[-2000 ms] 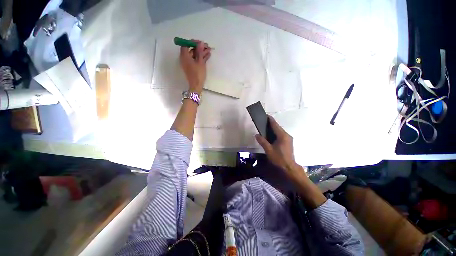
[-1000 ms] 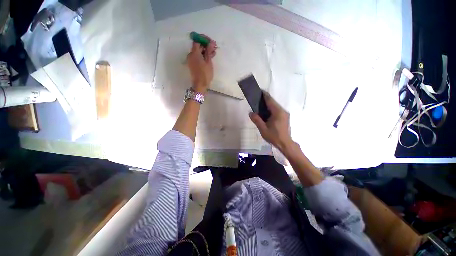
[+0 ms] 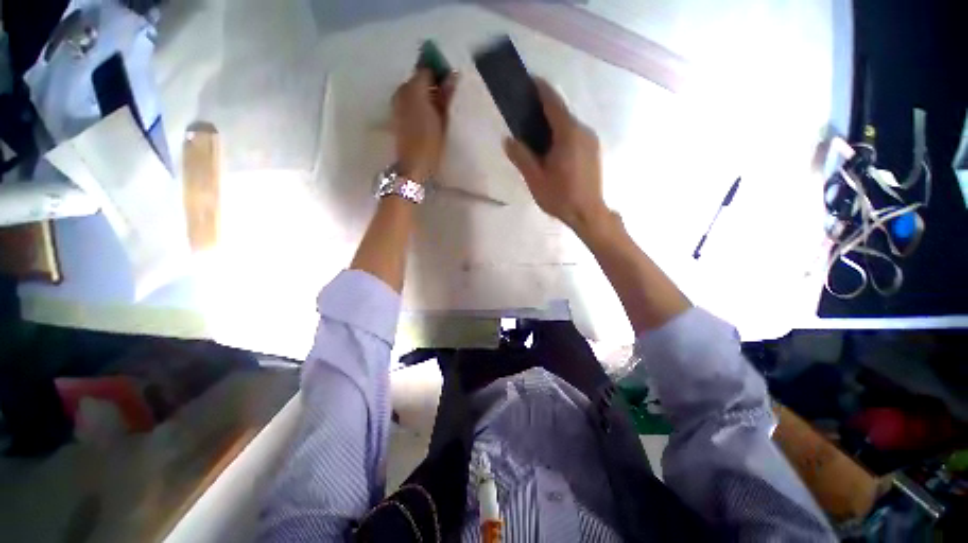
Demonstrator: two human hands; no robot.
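Observation:
White pattern paper (image 3: 637,223) with faint lines covers the table. My left hand (image 3: 421,111) holds a green pen or craft knife (image 3: 433,59) near the paper's upper middle; its tip is hidden or blurred. My right hand (image 3: 563,159) holds a dark grey rectangular block (image 3: 512,93) tilted over the paper, just right of my left hand. A narrow pattern piece (image 3: 467,196) lies on the paper below my left hand, partly hidden by it and my wrist. A black pen (image 3: 718,217) lies on the paper at the right.
A pinkish clear ruler (image 3: 610,45) lies at the back. A tan wooden block (image 3: 201,186), cut paper pieces (image 3: 111,191) and a white roll (image 3: 42,204) are at the left. A tangled tape measure (image 3: 873,228) with a blue round item (image 3: 905,227) lies on the black surface (image 3: 902,64) at the right.
My right hand has moved forward and slightly left with the dark block, close to my left hand. The green tool in my left hand has turned more upright.

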